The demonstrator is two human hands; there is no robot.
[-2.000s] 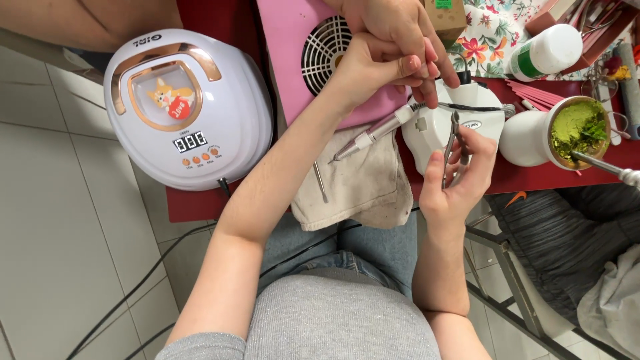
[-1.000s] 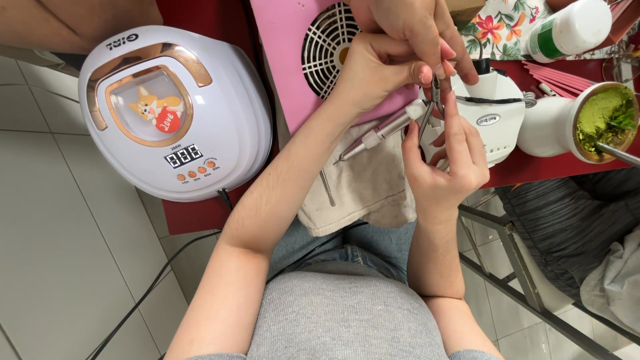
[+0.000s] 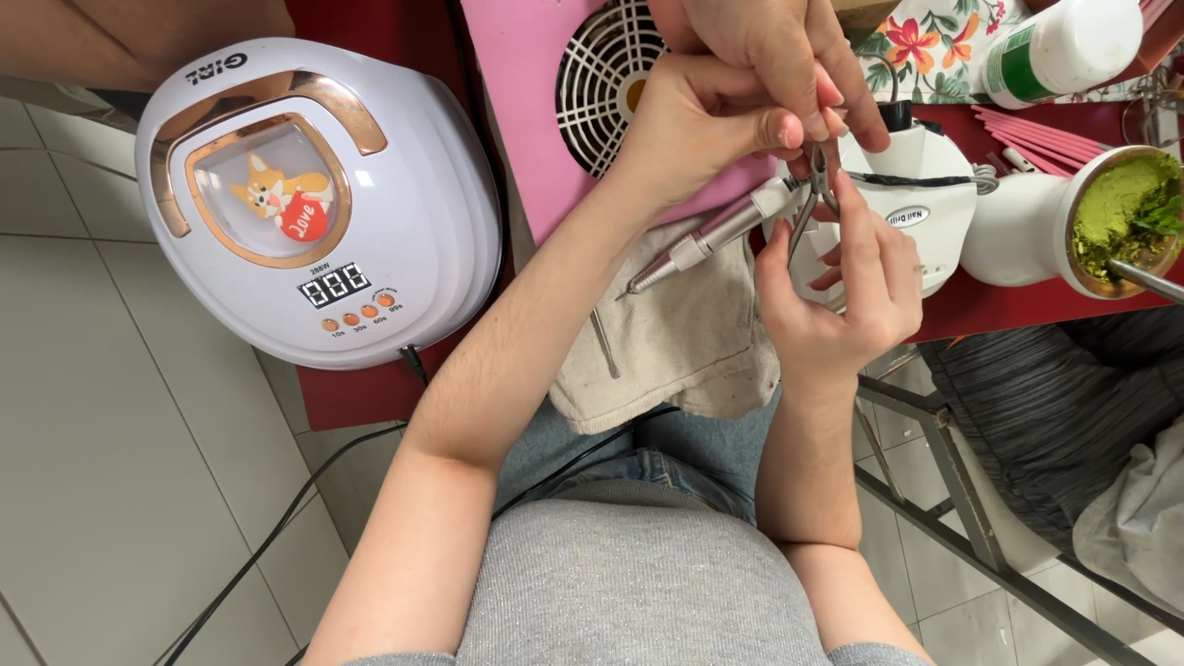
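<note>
My left hand (image 3: 708,125) grips a finger of another person's hand (image 3: 786,55), above the pink dust collector (image 3: 509,102) with its round fan grille. In my right hand (image 3: 846,268) are metal cuticle nippers (image 3: 816,185), their tips up against that person's fingertip; the exact contact is hidden by fingers. Below my hands, a nail drill handpiece (image 3: 708,236) lies on a beige cloth (image 3: 675,342), with a thin metal tool (image 3: 604,342) beside it. Behind my right hand stands the white nail drill base (image 3: 934,199).
A white nail lamp (image 3: 416,213) with a lit display stands left on the red table (image 3: 347,398). At right are a gourd-shaped cup (image 3: 1017,227) of green herb with a metal straw, pink sticks (image 3: 1045,139) and a white bottle (image 3: 1064,51). Black cables (image 3: 305,490) hang at the table's front.
My right hand has brought the nippers up from below to the other person's fingertip. My left hand has kept its grip on that person's finger.
</note>
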